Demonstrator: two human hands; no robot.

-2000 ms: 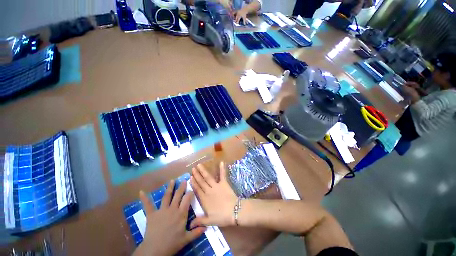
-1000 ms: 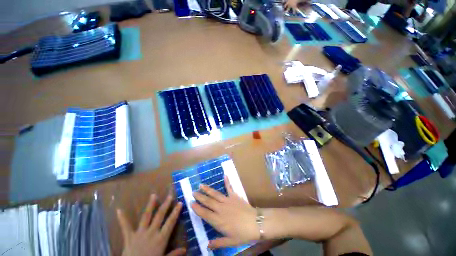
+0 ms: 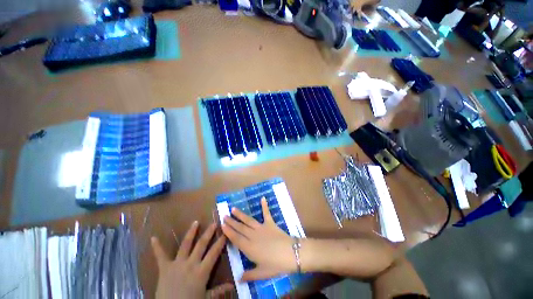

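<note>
A blue solar panel [image 3: 253, 194] lies flat on the brown table in front of me, with a white strip [image 3: 235, 257] along its left edge and another [image 3: 290, 210] along its right edge. My right hand [image 3: 260, 242] lies flat with fingers spread over the panel, fingertips at the left strip; part of the panel is hidden under it. My left hand [image 3: 190, 263] is spread beside the panel's left edge, fingers apart and holding nothing; its lower part is cut off by the picture's edge.
Finished panels [image 3: 125, 155] lie on a grey mat at left. White strip stock [image 3: 29, 263] and silver wires [image 3: 105, 263] are lower left. Dark cell stacks [image 3: 234, 125] stand beyond. At right are a wire pile [image 3: 353, 193], a loose white strip [image 3: 386, 204], an iron stand [image 3: 386, 159] and fume extractor [image 3: 435, 137].
The view has swung left. My left hand has come off the panel to its left side. My right hand has moved from the right strip to the left strip.
</note>
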